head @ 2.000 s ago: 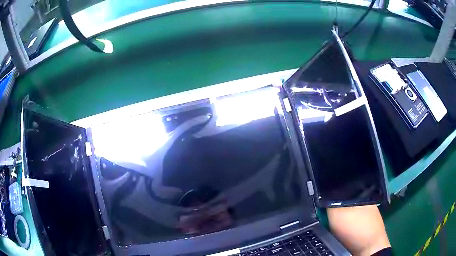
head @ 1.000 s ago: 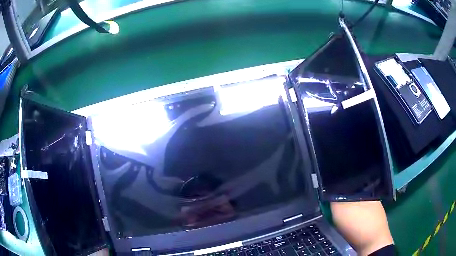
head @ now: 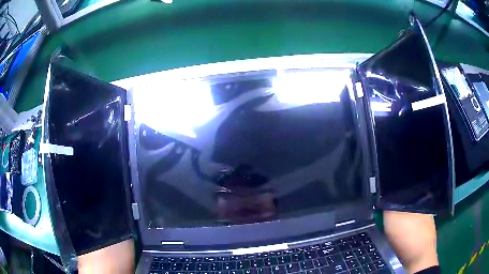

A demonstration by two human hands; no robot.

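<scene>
The laptop's main screen [head: 257,155] stands open, dark under wrinkled glossy film. The left side screen [head: 88,166] and the right side screen [head: 410,144] are folded out, dark, each with a white tape strip. The keyboard [head: 268,262] shows at the bottom edge. My left hand [head: 106,259] comes up below the left side screen; only wrist or forearm skin shows. My right hand [head: 412,238] goes up behind the lower edge of the right side screen. The fingers of both hands are hidden, so their grip cannot be told.
A pale tape ring [head: 31,205] and small parts lie on the left bench. Black foam [head: 465,155] at the right holds a device part [head: 467,104]. A pale rail [head: 236,67] runs behind the main screen, with a green surface [head: 214,40] beyond it.
The view has shifted, so the laptop sits further right and more level in the picture. My left forearm now shows clearly below the left side screen. The screens remain folded out and dark.
</scene>
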